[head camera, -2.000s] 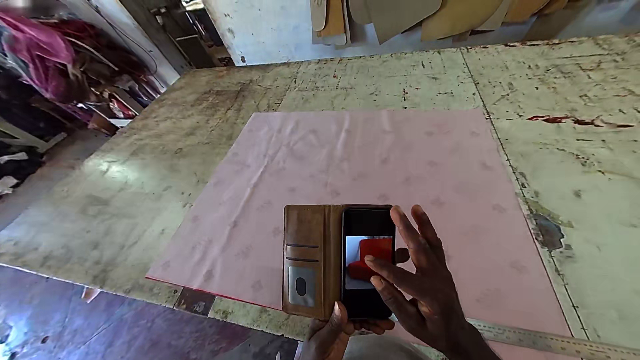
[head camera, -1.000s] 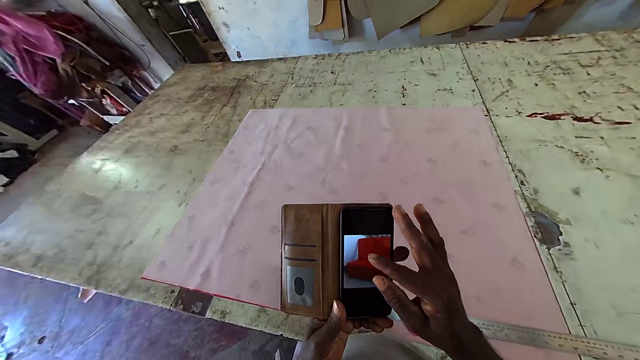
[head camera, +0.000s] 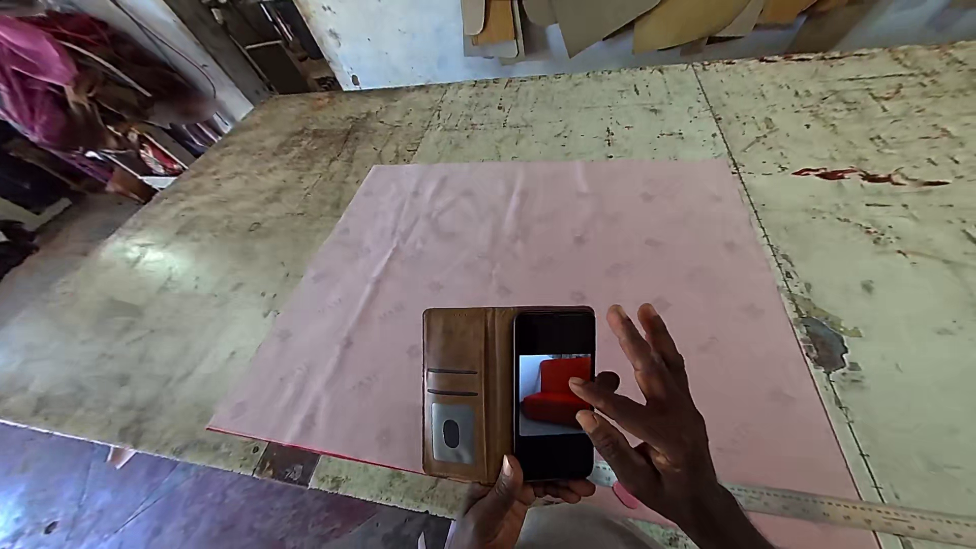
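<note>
A smartphone (head camera: 554, 457) in an opened brown wallet case (head camera: 455, 339) is held from below by my left hand (head camera: 503, 503), its thumb on the case's lower edge. On the lit screen is a picture of a red seat with a backrest. My right hand (head camera: 659, 427) is over the phone's right side, fingers spread, with the index fingertip over the picture and the thumb close to the screen edge; whether they touch the glass I cannot tell. Beneath lies a large pink sheet of material (head camera: 549, 236) with faint printed marks and a red lower edge.
The sheet lies on a worn, pale green worktable (head camera: 191, 297). A metal ruler (head camera: 823, 508) crosses its lower right part, near a small pink object (head camera: 625, 496). Flat templates (head camera: 602, 19) hang on the far wall. Pink fabric (head camera: 38, 61) and other items are heaped at the upper left.
</note>
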